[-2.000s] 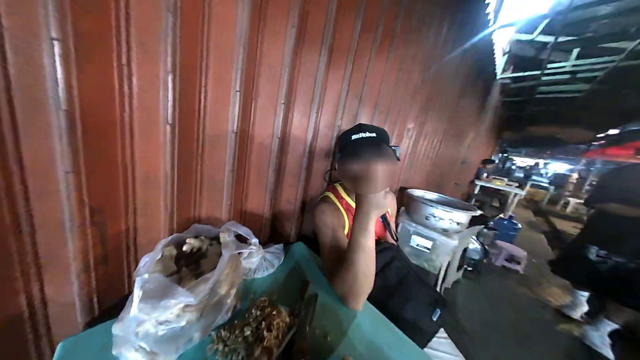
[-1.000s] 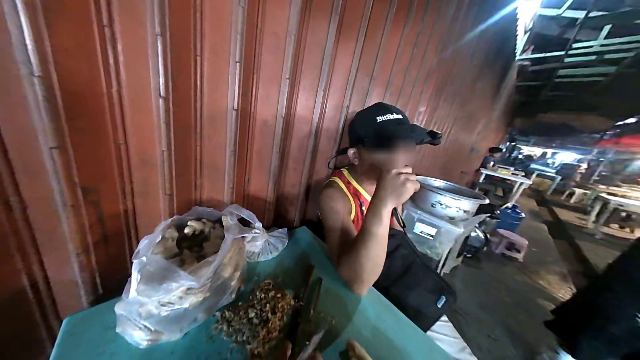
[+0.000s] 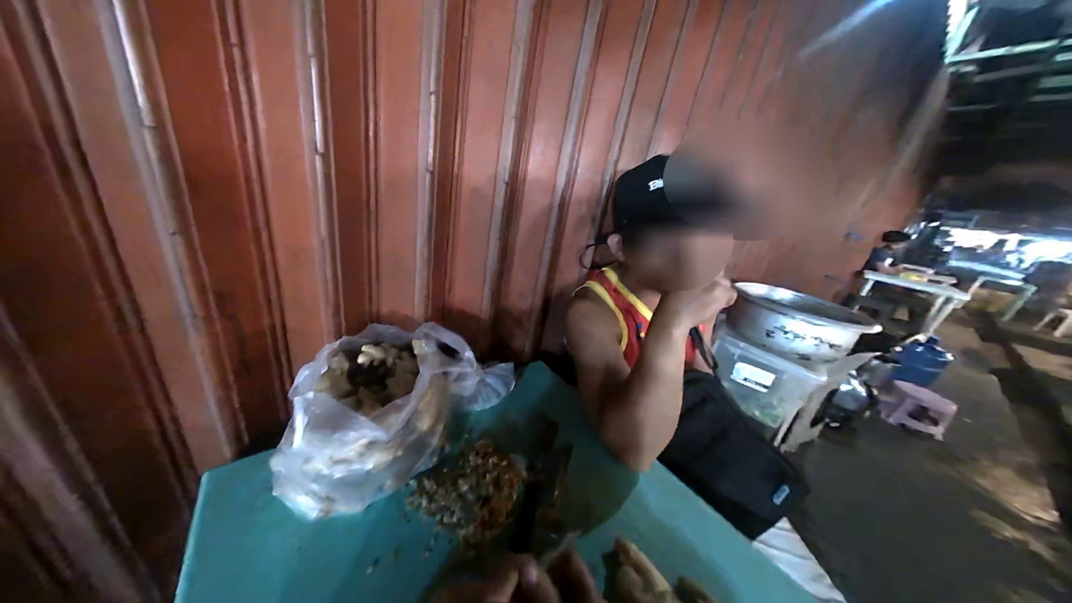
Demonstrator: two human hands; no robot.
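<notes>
At the bottom edge, the fingertips of my left hand (image 3: 494,586) and my right hand (image 3: 574,576) come close together, mostly cut off by the frame. A thin pale piece (image 3: 559,548) shows at the fingers; which hand holds it is unclear. Just beyond them, dark long narrow objects (image 3: 529,502), too dim to name, lie on the green table (image 3: 230,536). Left of these is a heap of brownish scraps (image 3: 473,494). A translucent plastic bag (image 3: 335,469) of knobbly tan roots, like ginger, stands open behind it. More such roots (image 3: 641,574) lie right of my hands.
A seated person (image 3: 641,377) in a cap rests an elbow at the table's right edge, a black bag (image 3: 737,461) beside them. Beyond are a metal basin (image 3: 796,322) on a clear plastic box (image 3: 758,381) and a pink stool (image 3: 917,410). A corrugated red metal wall (image 3: 469,167) runs behind.
The view has shifted, bringing more of the table in. My fingertips have come into sight at the bottom since two seconds ago. The seated person keeps a hand near the face.
</notes>
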